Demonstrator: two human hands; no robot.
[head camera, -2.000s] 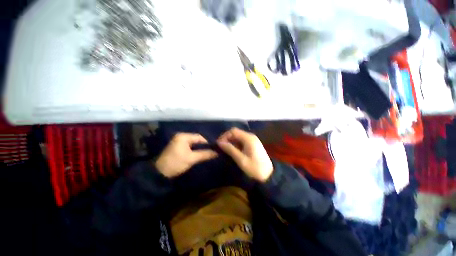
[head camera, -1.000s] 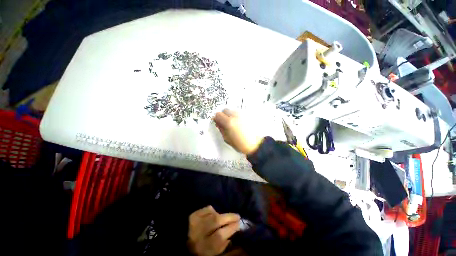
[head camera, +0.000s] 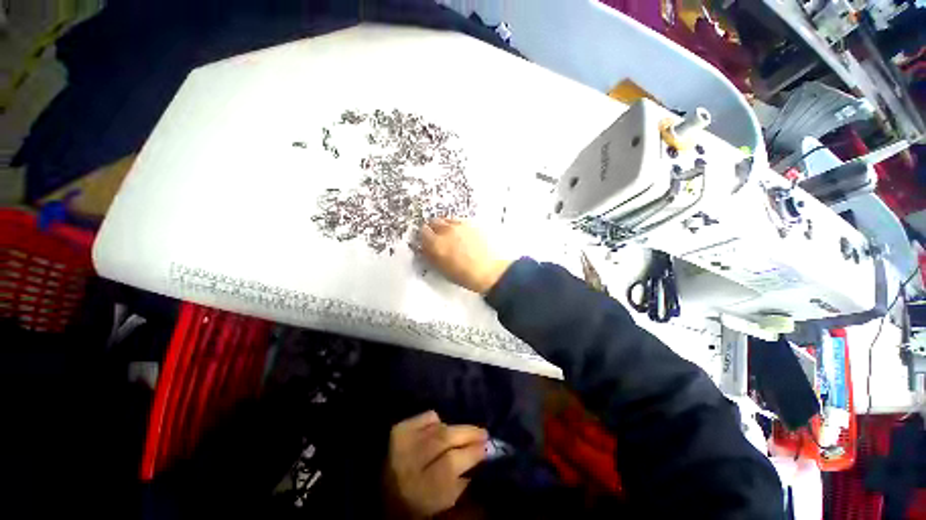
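A loose pile of small metal bits, likely zipper sliders (head camera: 391, 178), lies on the white tabletop. My right hand (head camera: 455, 252) is at the pile's lower right edge, fingers bunched and pointing down; whether a bit is between the fingertips is hidden. My left hand (head camera: 435, 459) is low over the lap, thumb and fingers closed on a dark garment piece (head camera: 447, 391) that blends with the dark clothing. A small pale piece (head camera: 495, 447) shows at its fingertips.
The white sewing machine (head camera: 711, 203) stands right of the pile. Pliers (head camera: 592, 272), partly behind my right sleeve, and dark scissors (head camera: 658, 288) lie below its head. A red-orange tray (head camera: 839, 447) is at right, red crates (head camera: 198, 376) below the table.
My hands were together over the lap; my right hand has since gone up to the tabletop and moved slightly left to the pile's edge. My left hand stays low. The view has shifted.
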